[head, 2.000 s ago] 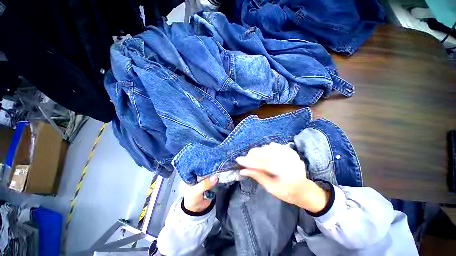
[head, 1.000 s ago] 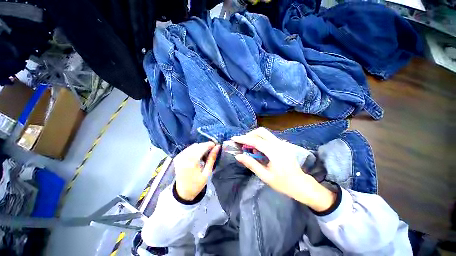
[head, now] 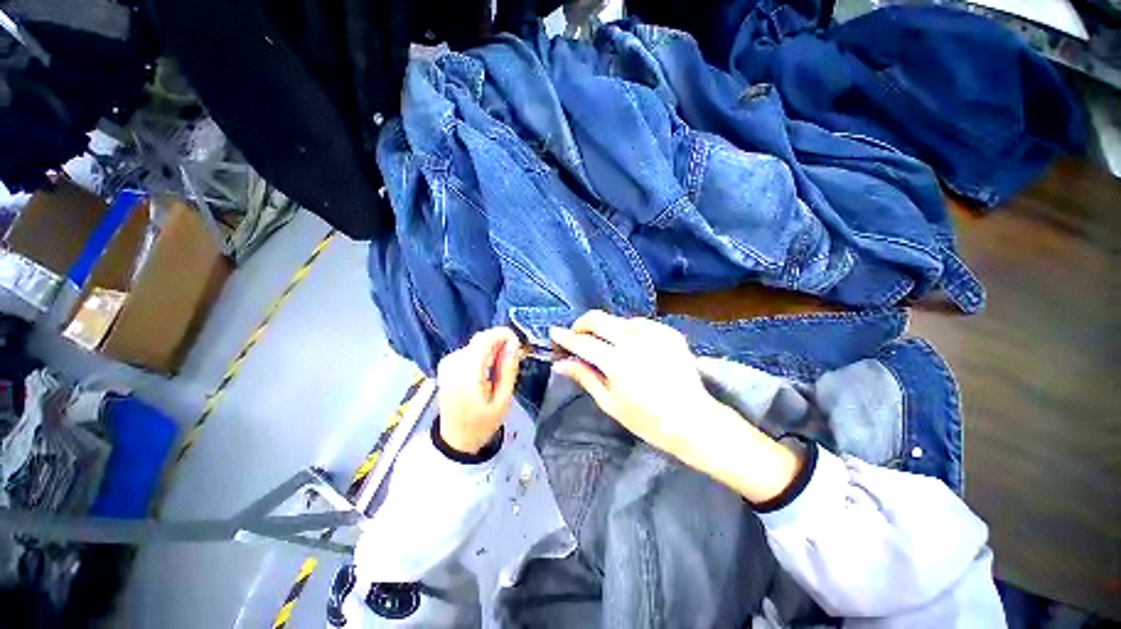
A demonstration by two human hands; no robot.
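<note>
A denim jacket (head: pixel 615 479) lies over my lap and the table's near edge, its paler grey inside showing. My left hand (head: pixel 477 387) pinches the jacket's edge near a blue stitched corner (head: pixel 531 322). My right hand (head: pixel 642 375) is right beside it, fingers bent around a small dark tool, likely thread snips (head: pixel 542 354), mostly hidden in the fist. The tool's dark tip points at the edge between both hands. Whether it touches a thread cannot be seen.
A heap of blue denim garments (head: pixel 590 160) lies across the far side of the brown table (head: pixel 1045 369). Black garments (head: pixel 289 111) hang at the far left. An open cardboard box (head: pixel 166 289) and a blue bin (head: pixel 133 455) stand left, beyond yellow-black floor tape (head: pixel 264 322).
The view has shifted. The denim edge has gone from spread between the hands to a small corner. The red part of the tool, visible a second ago, is now hidden in my right hand.
</note>
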